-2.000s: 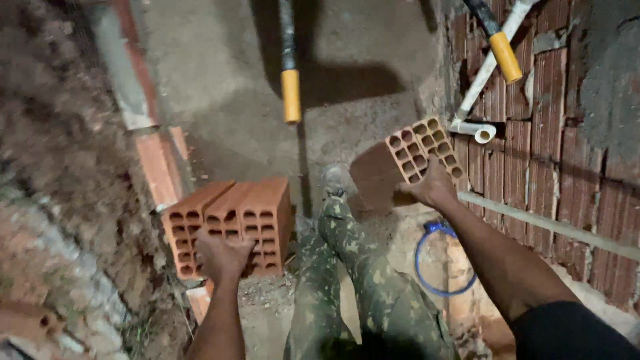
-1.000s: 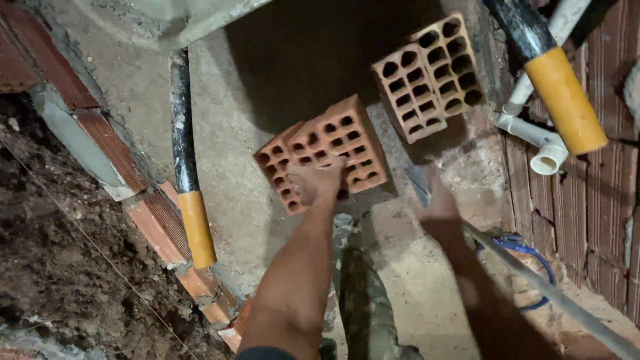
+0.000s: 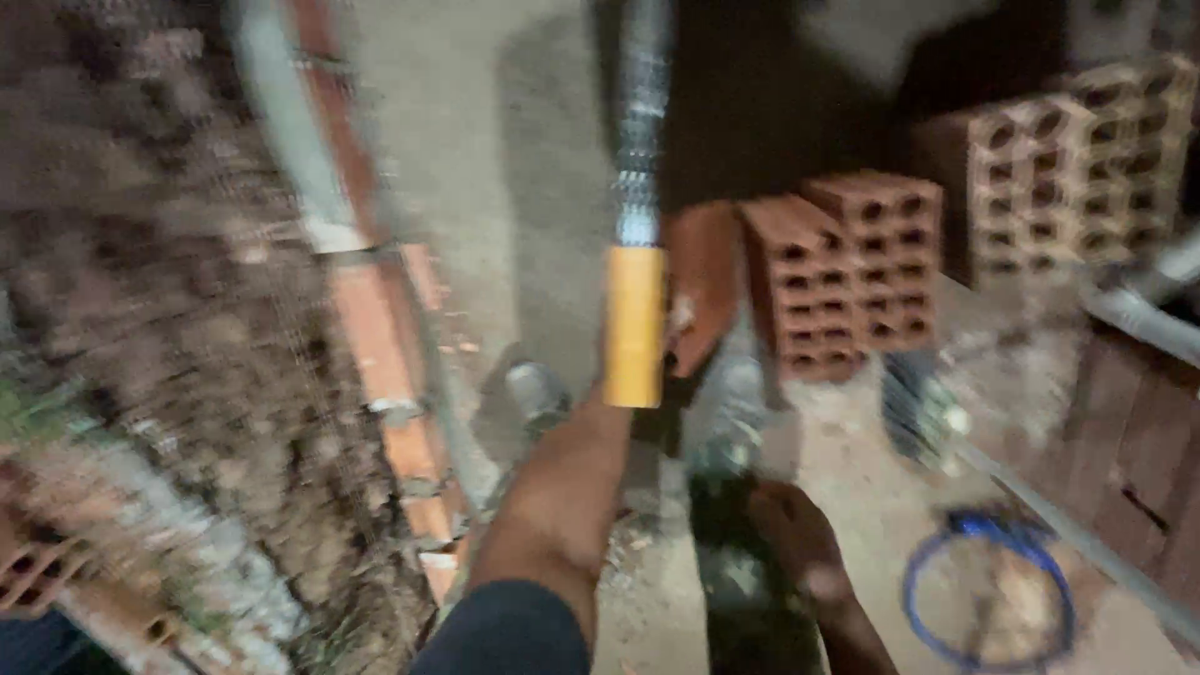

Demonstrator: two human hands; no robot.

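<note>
My left forearm reaches up from the bottom centre; my left hand is mostly hidden behind a wheelbarrow handle's yellow grip [image 3: 636, 326]. It is beside a tilted red hollow clay brick [image 3: 708, 277], but blur hides whether it grips it. Just right of that brick, two more red hollow bricks [image 3: 858, 281] stand together with their holes facing me. Farther right are paler hollow bricks [image 3: 1078, 178]. My right hand [image 3: 792, 520] hangs low by my leg, away from the bricks; its fingers are blurred, and no held object can be made out.
A low brick edge [image 3: 380, 337] runs down the left beside rough soil [image 3: 169, 234]. A blue hoop-like coil [image 3: 989, 595] lies at lower right, near a long pale pipe [image 3: 1078, 534]. My shoe [image 3: 536, 389] is on the concrete floor [image 3: 553, 206].
My left hand was on the grouped red bricks; one brick now leans apart from the other two. My right hand is now lower, by my leg. The view has shifted strongly.
</note>
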